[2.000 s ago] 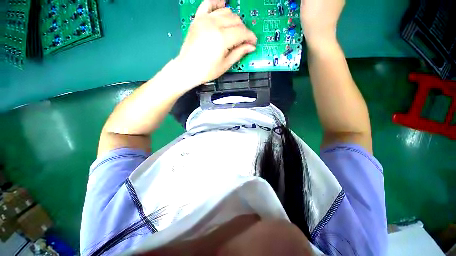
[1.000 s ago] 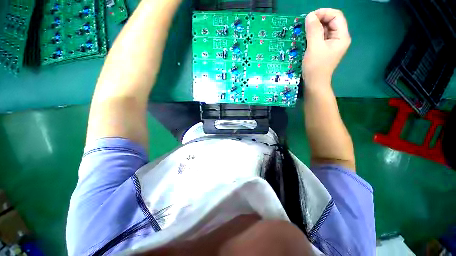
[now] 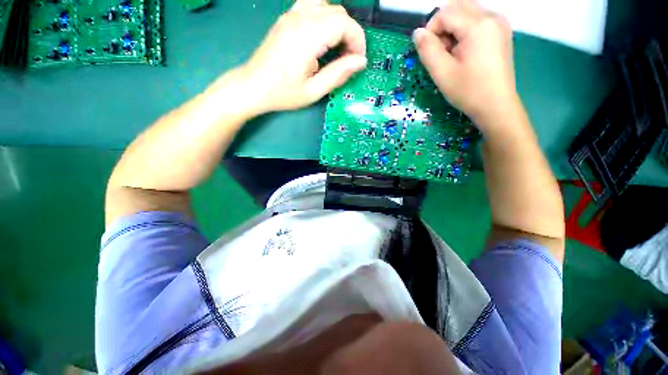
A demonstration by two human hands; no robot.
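The green circuit board panel (image 3: pixel 410 117) lies in front of me, slightly turned, with blue and dark parts in rows and tiny red specks. It rests on the black board holder (image 3: pixel 373 192), whose end sticks out over the bench edge towards me. My left hand (image 3: pixel 311 58) is curled at the panel's upper left, thumb tip near the panel. My right hand (image 3: pixel 472 58) is over its upper right, thumb and fingers bent close together. Any small part between the fingertips of either hand is too small to make out.
More green boards (image 3: pixel 88 33) lie at the upper left, beside a small green piece (image 3: pixel 196 4). White paper (image 3: pixel 564 22) lies behind my right hand. Black ribbed holders (image 3: pixel 615 132) lean at the right. A red stool (image 3: pixel 584 220) and part of another person (image 3: pixel 641 227) show beyond.
My left hand, out of the picture a second ago, is back at the panel. My right hand has moved inward over it. The panel appears shifted right and turned; white paper now shows.
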